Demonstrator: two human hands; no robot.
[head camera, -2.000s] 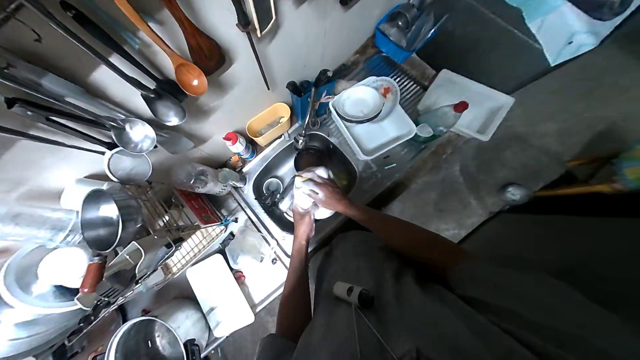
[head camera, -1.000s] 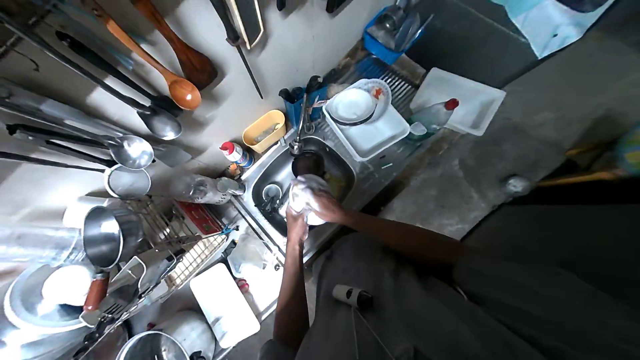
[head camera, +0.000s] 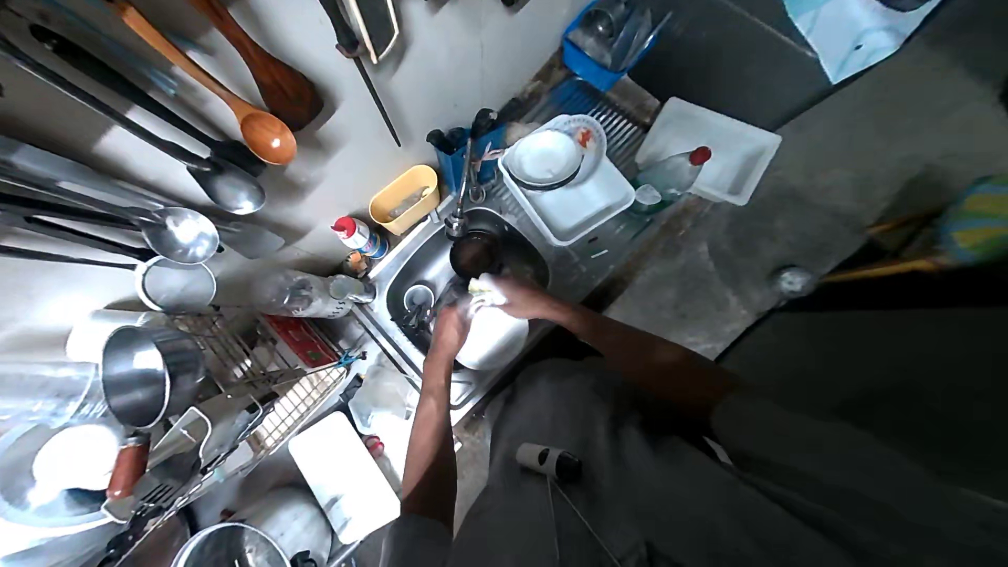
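Note:
Over the near side of the stainless steel sink [head camera: 405,272], my left hand [head camera: 450,327] grips the left edge of a white plate [head camera: 496,340]. My right hand [head camera: 524,299] has a whitish sponge or cloth [head camera: 487,291] at the plate's upper edge; its fingers are blurred. A dark round pan or bowl [head camera: 476,253] lies in the basin under the faucet [head camera: 457,220]. Left of it in the basin are a small white cup [head camera: 419,297] and some dark utensils, partly hidden by my left hand.
Right of the sink, a white tray [head camera: 571,216] holds bowls, beside a plastic bottle [head camera: 669,175] and another white tray [head camera: 752,161]. A yellow container [head camera: 403,198] and a red-capped bottle [head camera: 358,236] stand behind. A dish rack [head camera: 299,402] and white board [head camera: 345,472] are left.
The white plate, earlier mostly covered by my hands and the whitish sponge or cloth, now shows broadly below them. My right hand has shifted to its upper edge.

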